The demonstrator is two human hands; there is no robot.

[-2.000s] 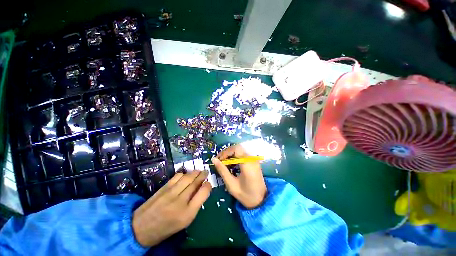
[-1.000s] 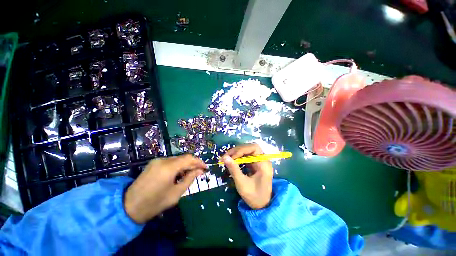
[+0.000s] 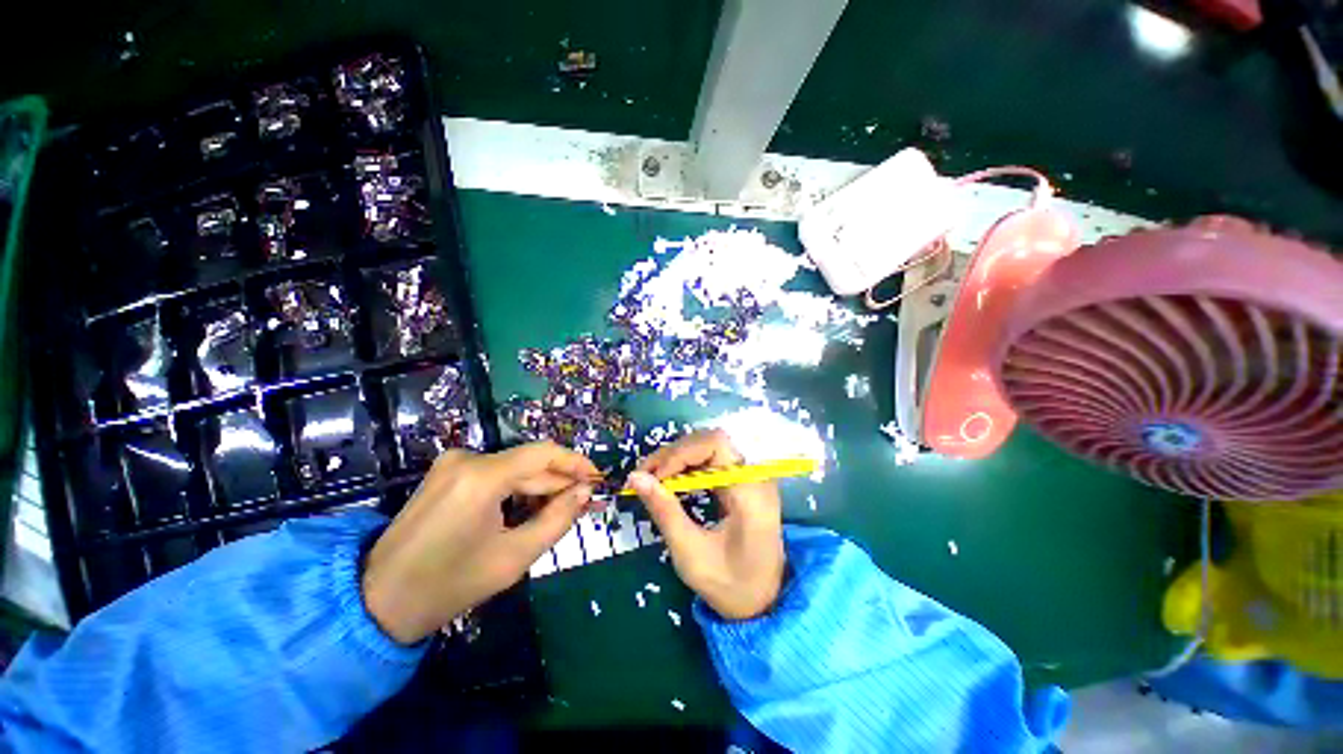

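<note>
My right hand [image 3: 719, 533] holds yellow tweezers [image 3: 737, 474], their tip pointing left at my left fingertips. My left hand [image 3: 479, 538] pinches a tiny dark component [image 3: 601, 483] between thumb and forefinger; it is mostly hidden. The tweezers' tip is at or very close to it; contact is too small to tell. Below the fingertips lies a white pad sheet [image 3: 607, 541] with dark gaps, partly under my left hand. A loose pile of dark shiny components [image 3: 582, 386] lies just beyond my hands, beside a heap of white bits [image 3: 722, 280].
A black blister tray [image 3: 327, 427] with parts in many pockets is at left, partly under my left sleeve. A pink fan [image 3: 1178, 368] and white block [image 3: 879, 221] stand right. A white rail [image 3: 538, 159] and post [image 3: 766, 89] cross the back. A yellow object [image 3: 1274, 582] is far right.
Two seconds ago my left hand lay over the sheet; it has since lifted toward the tweezers' tip and pinches a component. The tweezers moved slightly left since one second ago. Parts beyond the rail shifted right.
</note>
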